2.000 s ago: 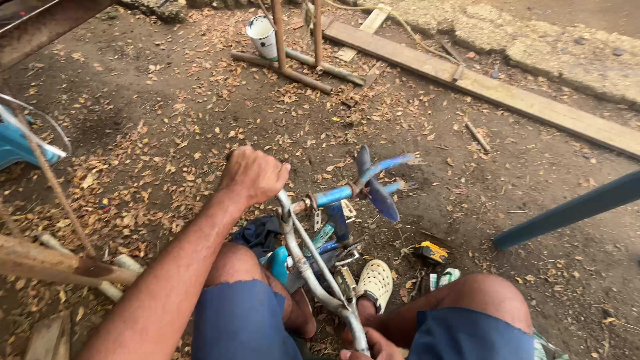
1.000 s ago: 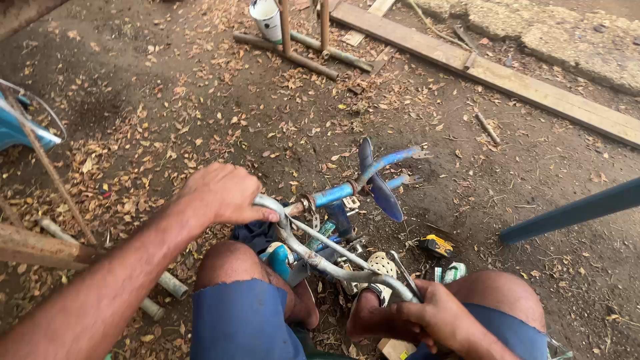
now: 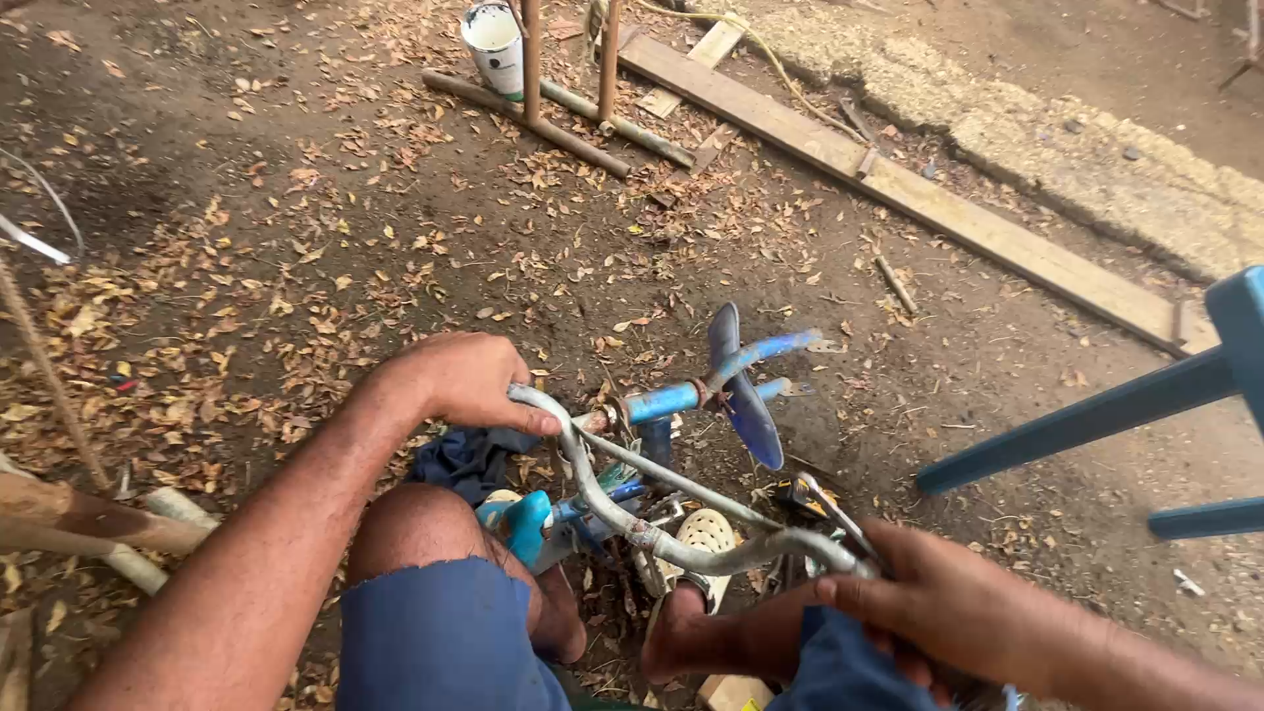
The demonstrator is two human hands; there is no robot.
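A bare metal bicycle handlebar (image 3: 652, 538) lies across my lap area, bent in a wide curve with a thin crossbar. My left hand (image 3: 469, 380) is closed around its left end. My right hand (image 3: 894, 588) grips the right end, and a silver metal lever or wrench (image 3: 834, 513) sticks up beside the fingers. The bar joins a worn blue bicycle frame tube (image 3: 664, 401) and a blue fork (image 3: 760, 351), with a dark blue fender (image 3: 746, 395) across the fork. Below the bar, teal and blue parts (image 3: 528, 523) are partly hidden.
Blue plastic chair legs (image 3: 1076, 425) stand at right. A cream clog (image 3: 706, 538) and a yellow-black tool (image 3: 800, 496) are near my feet. A dark cloth (image 3: 464, 459) lies by my left knee. A long plank (image 3: 889, 188), metal pipes (image 3: 563, 138) and a white bucket (image 3: 494, 49) are ahead.
My right hand has come up from low by my foot to the handlebar's right end. The handlebar has turned from pointing toward me to lying more crosswise, with my left hand still on it.
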